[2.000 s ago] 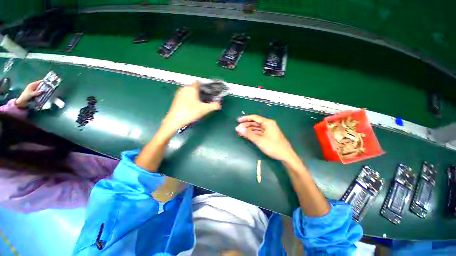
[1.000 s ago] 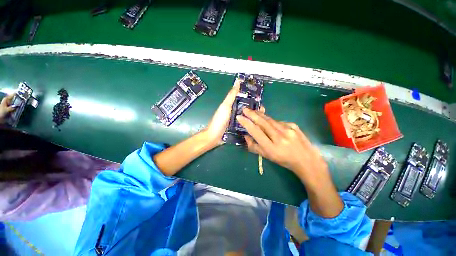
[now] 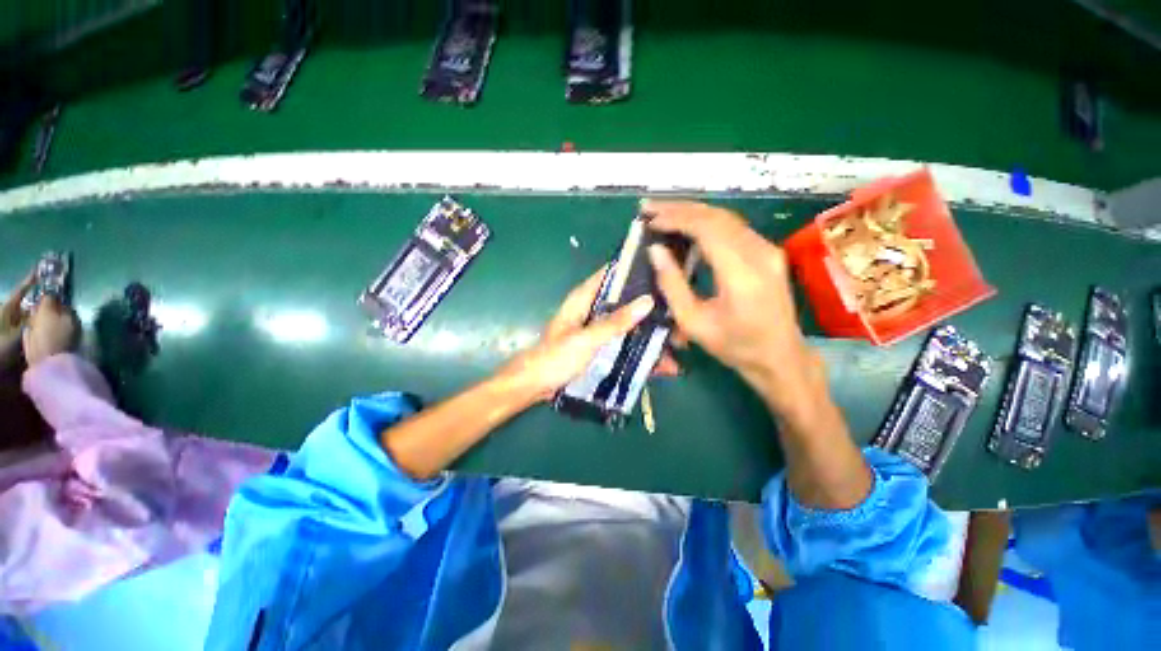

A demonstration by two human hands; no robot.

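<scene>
A phone body (image 3: 620, 363) is held tilted above the green bench. My left hand (image 3: 577, 341) grips its left side, with the thumb across its face. My right hand (image 3: 732, 286) is at its upper end, fingertips bent around the top edge; whether they pinch anything is unclear. A narrow pale strip (image 3: 624, 265) runs along the phone's upper left edge. A tan strip (image 3: 647, 410) lies on the bench, partly hidden behind the phone. Another phone body (image 3: 425, 270) lies on the bench to the left.
A red box (image 3: 837, 286) of curled tan strips stands right of my right hand. Several phones lie at the right (image 3: 1034, 388). A white-edged ledge (image 3: 382, 171) with more phones is behind. At far left, a neighbour in pink holds a phone beside a dark clump (image 3: 139, 318).
My left hand has set one phone down at left and taken hold of another. The held phone is now tilted differently, and my right hand has moved from its middle to its upper end.
</scene>
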